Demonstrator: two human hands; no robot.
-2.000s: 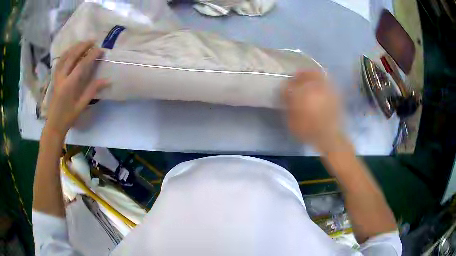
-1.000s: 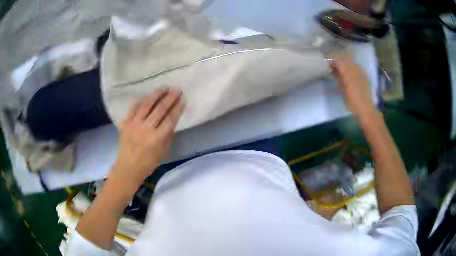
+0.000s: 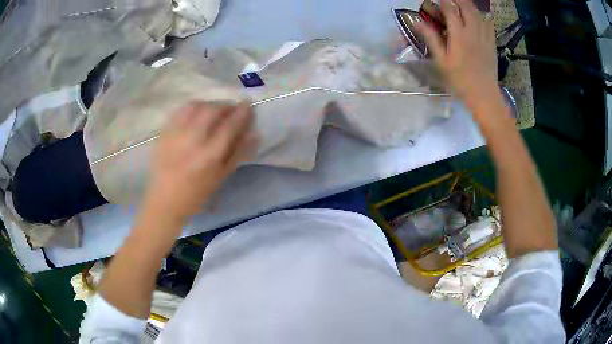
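The beige garment piece [image 3: 285,134] lies over the navy pressing roll [image 3: 57,180], whose rounded end shows at the left. A thin white line runs along the cloth, with a small navy label [image 3: 251,80] above it. My left hand [image 3: 201,144], blurred, is over the cloth's left half; whether it grips cloth I cannot tell. My right hand [image 3: 463,50] is at the upper right on the handle of the steam iron [image 3: 411,31]. The iron's pointed plate shows to the left of the hand.
More beige cloth [image 3: 40,50] lies at the upper left. The perforated board [image 3: 523,91] is at the table's right end, with dark hoses crossing it. A yellow-framed basket [image 3: 429,271] with white cloth is below the table edge.
My right hand has left the cloth's right end and moved up to the iron. The label has come into clear view, and the cloth's lower edge hangs in loose folds.
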